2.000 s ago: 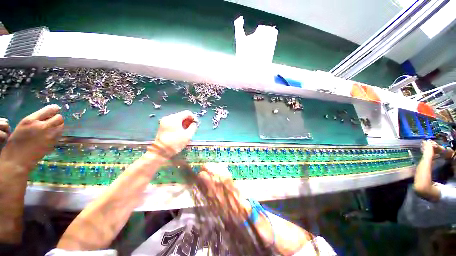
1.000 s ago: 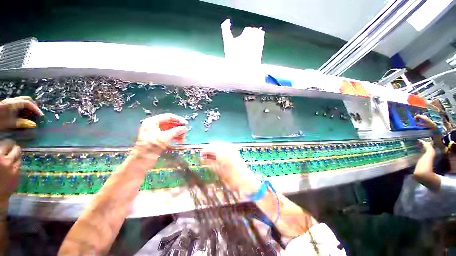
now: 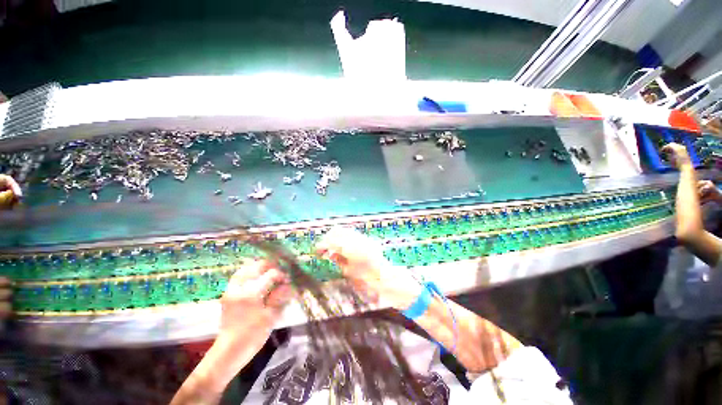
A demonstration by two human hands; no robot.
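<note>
Green circuit boards (image 3: pixel 150 289) with blue dots lie in two long parallel rows nearest me. My left hand (image 3: pixel 257 294) is at the near edge of the rows, fingers bent together; whether it holds a part cannot be seen. My right hand (image 3: pixel 356 257), with a blue wrist strap (image 3: pixel 418 300), is over the boards just to the right, fingertips pinched at the front row; anything in them is too small to tell. Dark hair strands hang across the view between and over my hands. Silvery leaded components (image 3: pixel 119 162) lie in loose heaps on the green mat (image 3: pixel 229 210).
A clear sheet (image 3: pixel 431 176) with small dark pieces lies on the mat. A pale sheet (image 3: pixel 606 154) and blue bins (image 3: pixel 655 149) are far right, by a neighbour's arm (image 3: pixel 687 198). Another person's fingers (image 3: pixel 8 192) show at the left edge. Orange trays (image 3: pixel 574 104) stand on the far ledge.
My left hand has come back from the mat to the near edge of the boards. My right hand has stayed over the boards. The left neighbour's hands have moved mostly out of view.
</note>
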